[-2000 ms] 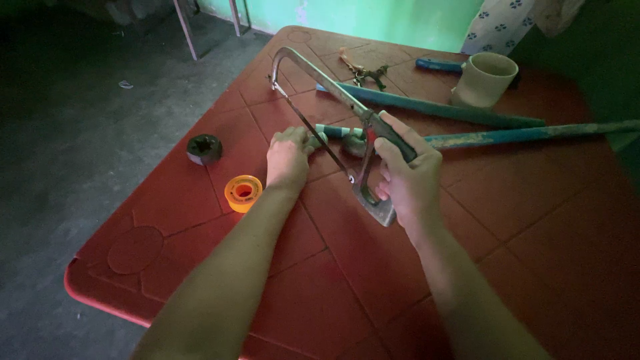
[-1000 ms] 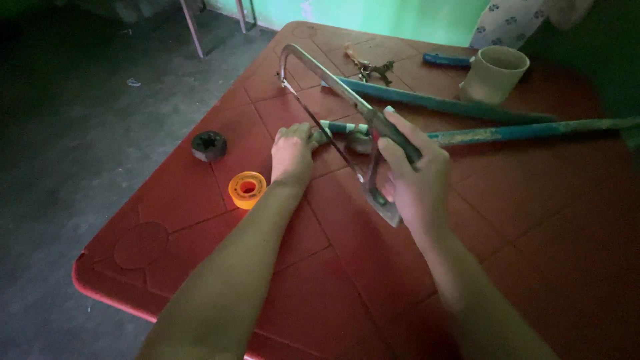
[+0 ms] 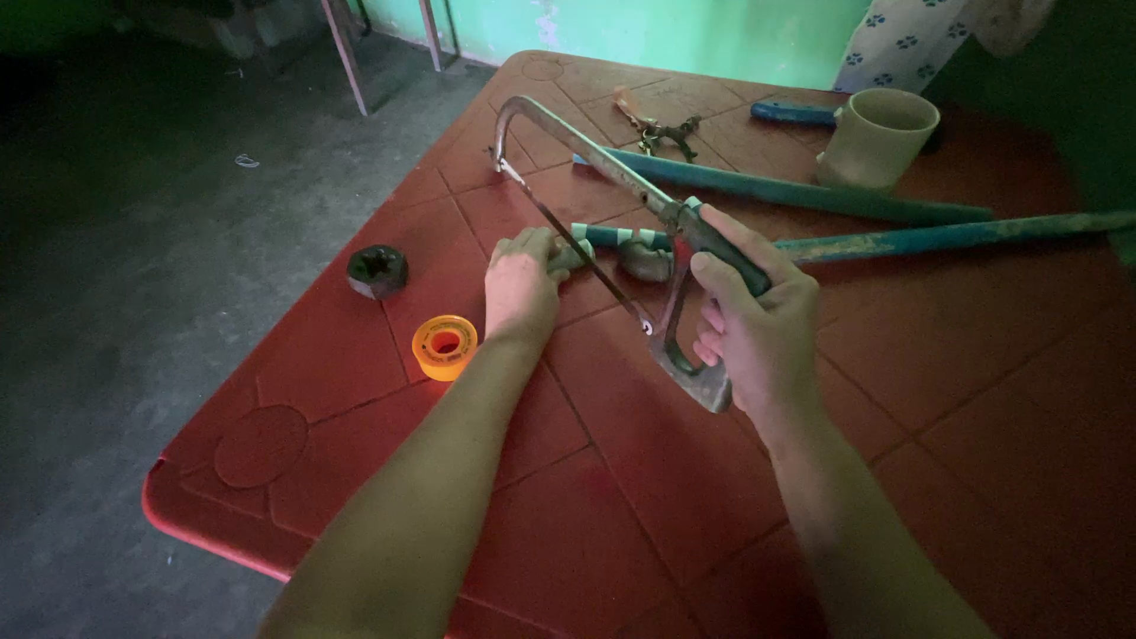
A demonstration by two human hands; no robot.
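My right hand (image 3: 763,311) grips the dark handle of a hacksaw (image 3: 586,146), whose blade slants down from the upper left toward the handle. Behind the blade, my left hand (image 3: 524,284) is closed around a short grey pipe piece (image 3: 572,256); the fingers hide part of it. Beside that piece are a grey pipe elbow (image 3: 646,261) and a short blue pipe piece with pale bands (image 3: 612,236). Whether the blade touches any pipe is not clear. An orange roll of thread seal tape (image 3: 445,348) and a dark ring-shaped die (image 3: 377,272) lie left of my left hand.
On the red table (image 3: 621,479), a long blue pipe (image 3: 958,236) reaches right, with a blue-green strip (image 3: 799,191) behind it. A pale mug (image 3: 887,138), a blue-handled tool (image 3: 792,113) and keys (image 3: 667,135) sit farther back. A green wall stands beyond.
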